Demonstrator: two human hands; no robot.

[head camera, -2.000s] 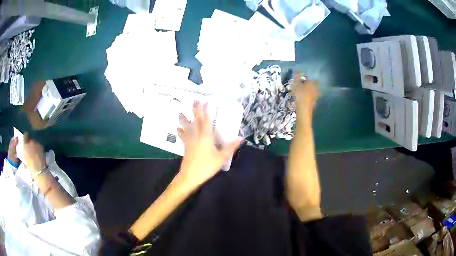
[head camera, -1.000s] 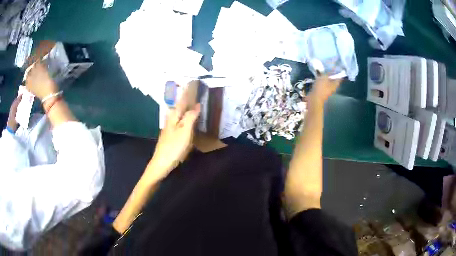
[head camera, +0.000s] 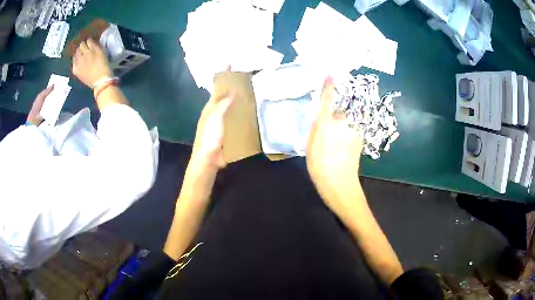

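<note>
An open retail box shows its brown inside (head camera: 241, 120) in front of me at the bench's near edge. My left hand (head camera: 212, 126) holds the brown lid side at its left edge. A clear bluish plastic tray (head camera: 286, 124) lies at the right part of the box. My right hand (head camera: 334, 132) is at the tray's right edge, its fingers against it. The tangled heap of small accessories (head camera: 375, 114) lies just right of that hand. White leaflets lie in two fanned piles, left (head camera: 226, 38) and right (head camera: 334, 38), beyond the box.
Retail boxes (head camera: 484, 155) stand in rows at right. More plastic trays (head camera: 460, 23) lie at the far right. At left, a neighbour in a white sleeve (head camera: 117, 170) handles a black and white box (head camera: 126, 50) and a white pack (head camera: 56, 101). Brown cartons (head camera: 64, 269) are on the floor.
My right hand has brought the plastic tray from the far right to the box. The box is now wide open with its brown inside showing. The view has shifted, and the neighbour's hand has moved.
</note>
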